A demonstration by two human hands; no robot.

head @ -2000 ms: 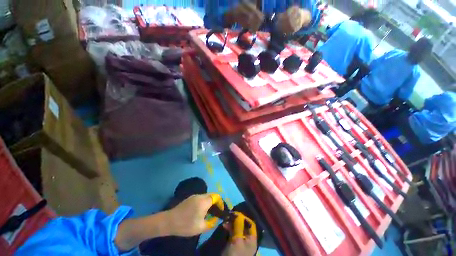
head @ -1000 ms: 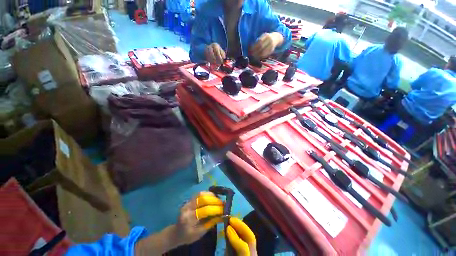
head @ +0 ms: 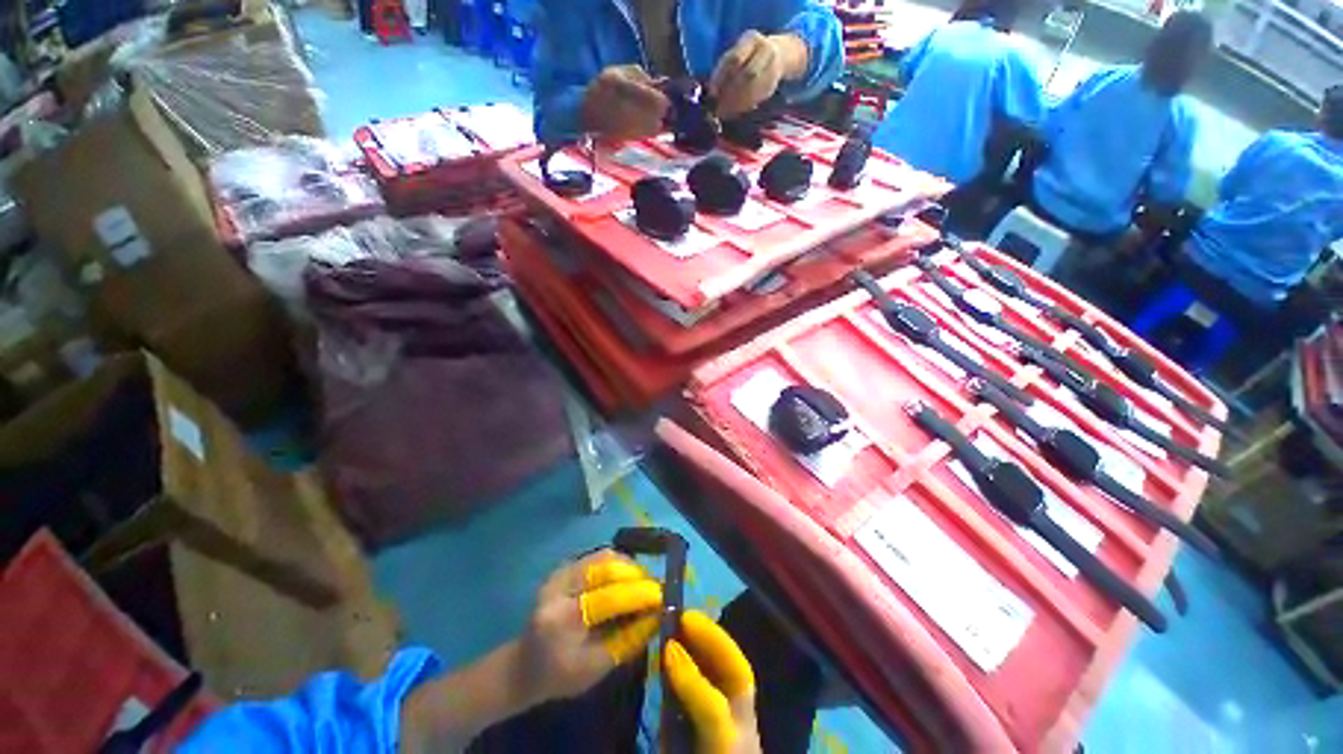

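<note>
My left hand (head: 597, 619), with yellow finger cots, is closed on a black smartwatch (head: 673, 567) held upright over my lap. My right hand (head: 711, 685), also in yellow cots and cut off by the bottom edge, pinches the watch's strap lower down. The strap bends over at the top; the buckle is too small to make out. To the right, a red compartment tray (head: 825, 516) bears several open watches lying flat and one closed watch (head: 809, 418) on a white slip. One compartment holds only a white slip (head: 943, 583).
Behind is a stack of red trays (head: 589, 317) with closed watches, where another person's hands (head: 751, 74) work. A maroon heap (head: 427, 398) and open cartons (head: 221, 486) stand left. A red tray (head: 89, 633) lies at lower left. People in blue sit at upper right.
The camera view has tilted up since the first frame. The watch between my hands now stands upright, showing more of its strap, with my right hand lower on it.
</note>
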